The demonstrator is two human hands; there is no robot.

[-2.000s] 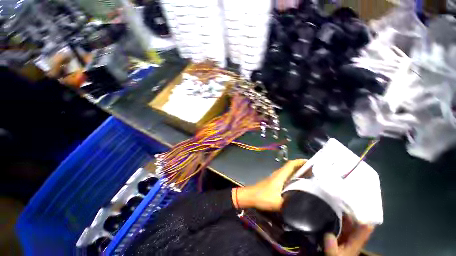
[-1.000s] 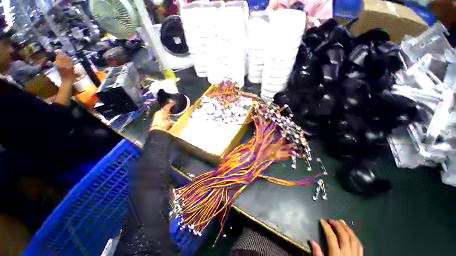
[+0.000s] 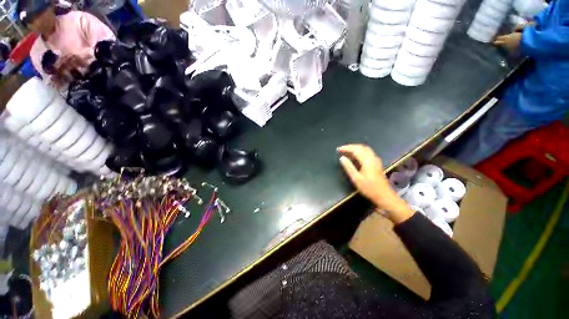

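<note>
My right hand is over the bench's front edge at right centre, fingers curled but apart, holding nothing visible. My left hand is not in view. A loose black shell lies on the dark green bench, in front of the heap of black shells. White bracket housings are piled at the back. The wire harness bundle lies at the lower left, beside the open carton of small white wired parts.
Stacked white round shells stand at the left and back right. A floor carton with white ring-ended parts is below the bench at right, near a red crate. People in pink and blue sit across and at right.
The view has swung to the right. My left hand, last seen reaching beyond the carton with a black part, has left the picture. My right hand has moved from the near bench edge towards the floor carton.
</note>
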